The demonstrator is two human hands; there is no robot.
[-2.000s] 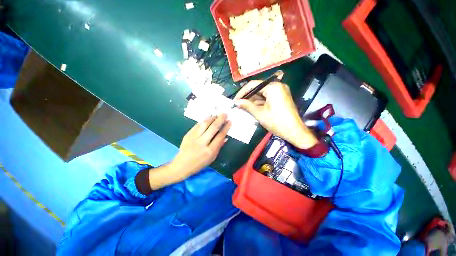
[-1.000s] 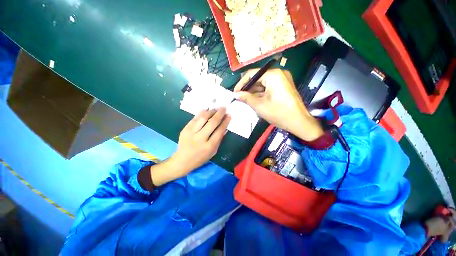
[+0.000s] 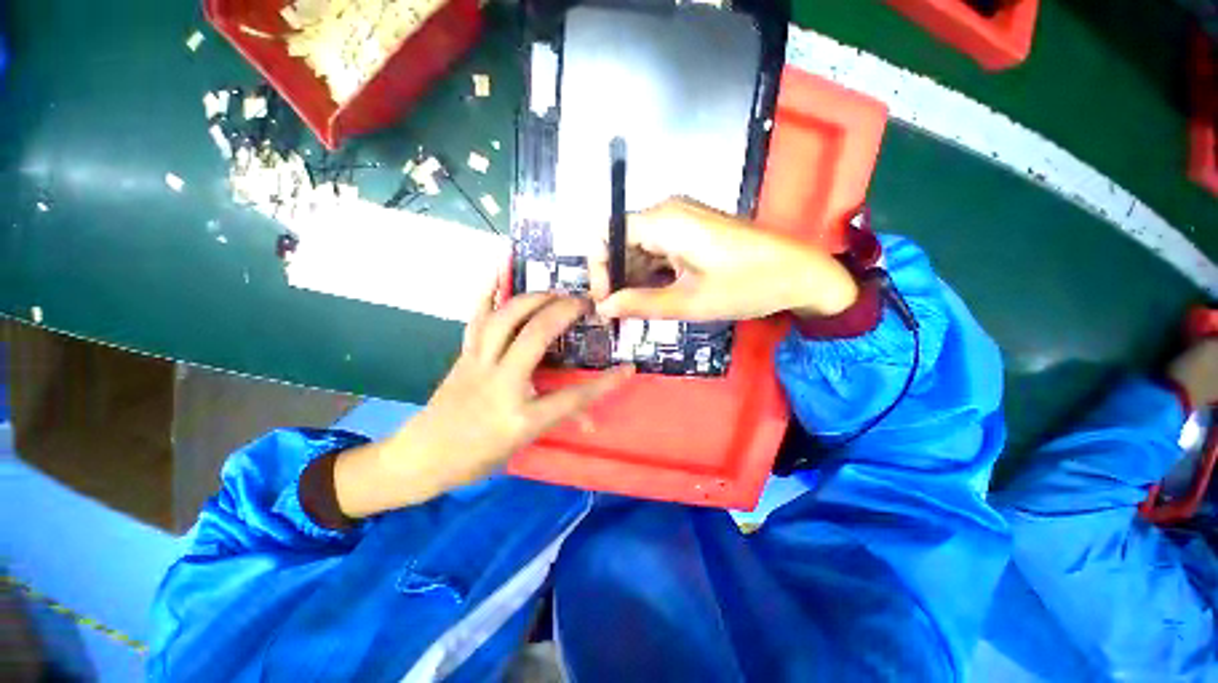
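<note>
An open tablet (image 3: 655, 100) with a large silver plate and circuitry at its near end lies on a red tray (image 3: 655, 434) in front of me. My right hand (image 3: 715, 264) holds dark tweezers (image 3: 617, 214) upright, their tip down at the circuit board (image 3: 668, 344). My left hand (image 3: 501, 387) rests at the board's left part, its fingertips close to the tweezer tip. Whether its fingers pinch a small part is hidden. A red strap with a dark cord is on my right wrist.
A red bin (image 3: 334, 118) of pale tabs stands at the upper left. Loose leads and tabs (image 3: 274, 180) lie below it, beside a white sheet (image 3: 401, 256). A white strip (image 3: 988, 147) crosses the right side. Another person's hand (image 3: 1195, 374) shows at the right edge. A brown box (image 3: 94, 420) is lower left.
Both hands have moved from the white sheet to the tablet's circuit board. The tablet and its tray now lie centrally before me. The bin and sheet appear further left.
</note>
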